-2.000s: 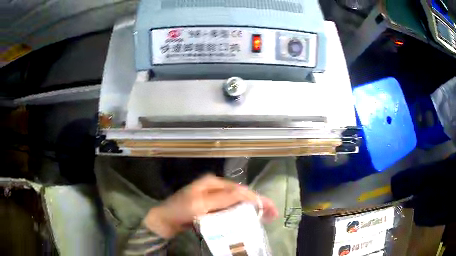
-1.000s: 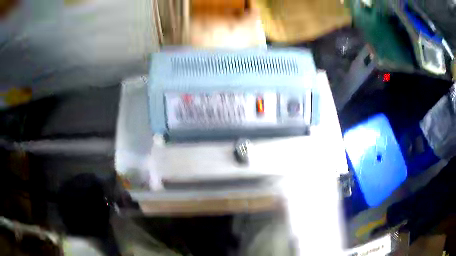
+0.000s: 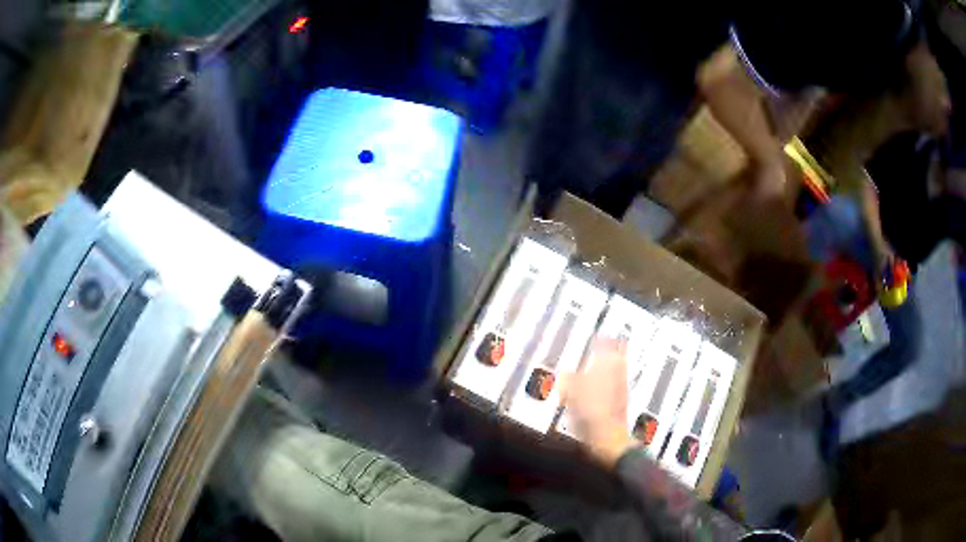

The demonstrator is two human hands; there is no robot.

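An open brown supply carton (image 3: 658, 246) stands right of centre, with several white product boxes (image 3: 516, 318) in a row inside, each picturing a dark-strapped watch. Crinkled clear film shows at their upper ends. My right hand (image 3: 600, 394) reaches in from the lower right and lies over the middle boxes. It is blurred, and its grip cannot be made out. My left hand is out of the picture. The foot-pedal impulse sealer (image 3: 53, 365) is at the left, tilted in view, with its red switch lit.
A blue plastic stool (image 3: 365, 175) stands between sealer and carton. My trouser leg (image 3: 371, 492) crosses the bottom. Another person's arm (image 3: 747, 127) is at the upper right, near brown cardboard and a yellow-and-red item. A green bench (image 3: 191, 16) is at the top left.
The view has swung right, moving the sealer left and bringing the whole carton in. My right hand now shows at the carton. The hand and white box seen below the sealer earlier are gone from view.
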